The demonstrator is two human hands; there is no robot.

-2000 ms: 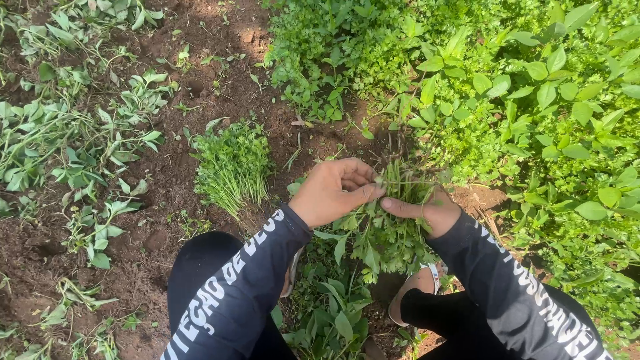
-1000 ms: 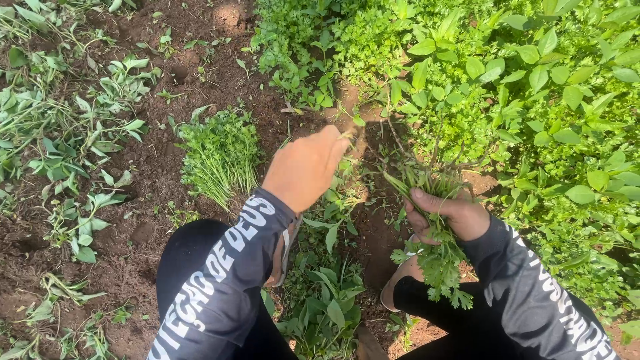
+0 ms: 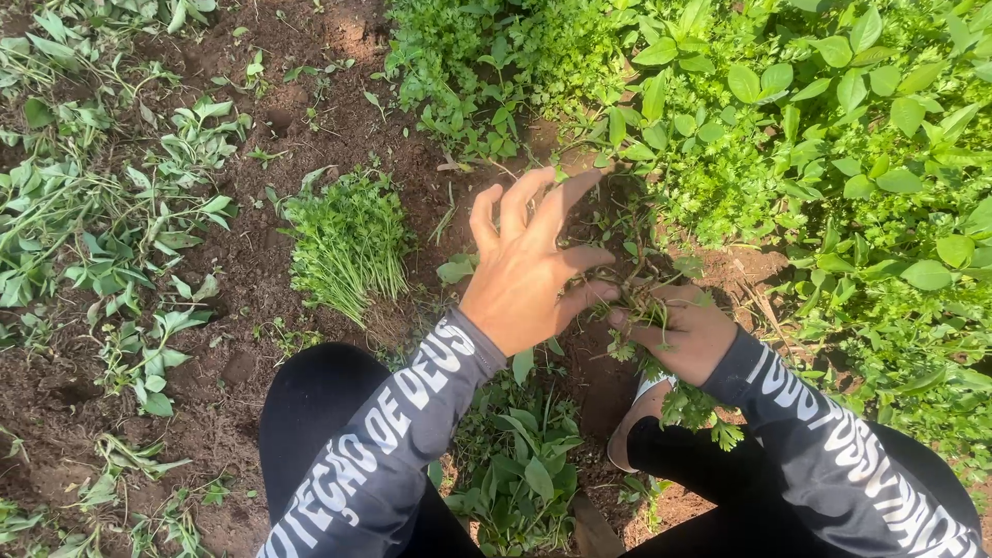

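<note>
My right hand (image 3: 682,329) is closed around a small bunch of leafy green herbs (image 3: 697,407), with the leaves hanging below it and thin stems and roots poking out above the thumb. Just left of it, my left hand (image 3: 535,260) has its fingers spread, back of the hand up. Its thumb and index finger come close to the root ends of the bunch; whether they touch is hard to tell. On the soil to the left lies a larger bundle of the herb (image 3: 349,240), leaves up and pale stems toward my knee.
Dense herbs and broad-leaved plants (image 3: 775,139) grow at the upper right. Pulled, wilting weeds (image 3: 124,225) are scattered over brown soil (image 3: 248,310) at the left. Between my legs lies a heap of broad-leaved weeds (image 3: 519,480). My foot in a sandal (image 3: 639,418) is below my right hand.
My left hand was at the bunch two seconds ago, moved away up and left, and is now beside it again with fingers spread. My right hand keeps the bunch.
</note>
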